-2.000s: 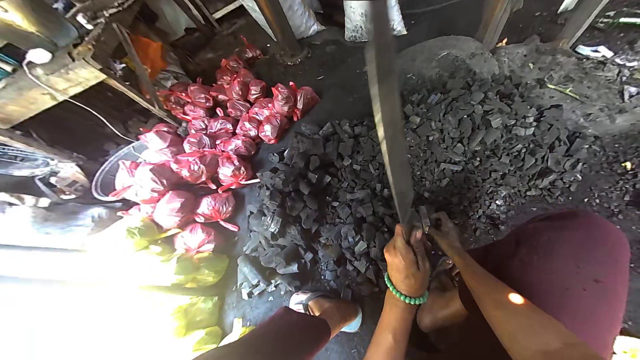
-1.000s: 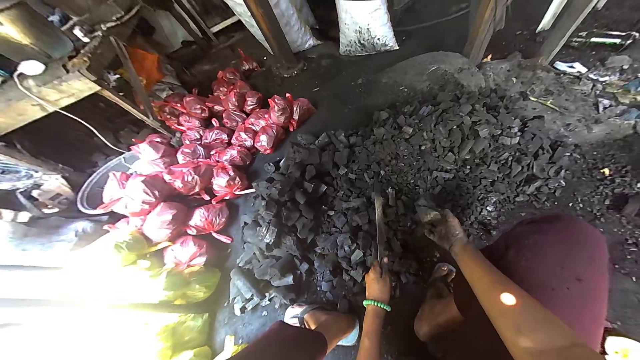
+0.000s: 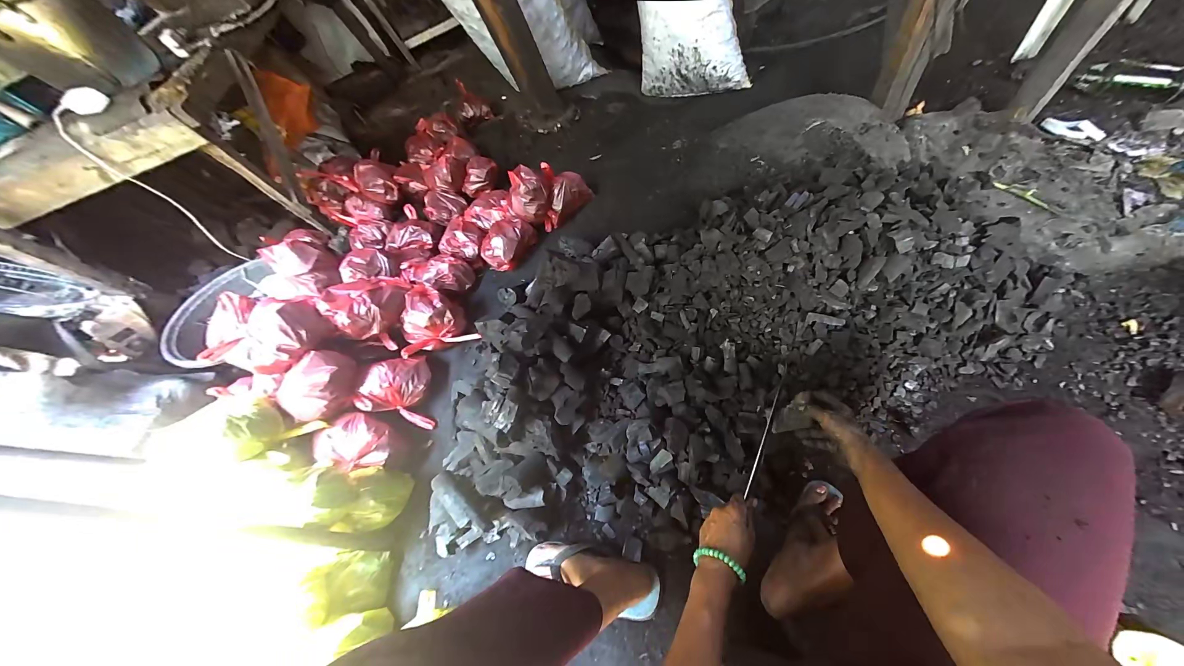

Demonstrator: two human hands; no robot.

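My left hand, with a green bead bracelet at the wrist, grips a long-bladed knife. The blade points away from me, nearly edge-on to the view, and its far end lies over the charcoal pile. Just right of the blade, my right hand has its fingers round a dark charcoal chunk. The chunk's far side blends into the pile. Larger pieces lie on the left of the pile and smaller ones toward the upper right.
Tied red plastic bags stand left of the pile, some in or over a round basin. Yellow bags lie nearer, in glare. A white sack and wooden posts stand beyond. My feet flank my left hand.
The knife was raised high two seconds ago and has come down toward the pile. My hands were close together then; now my right hand is farther forward and apart from my left.
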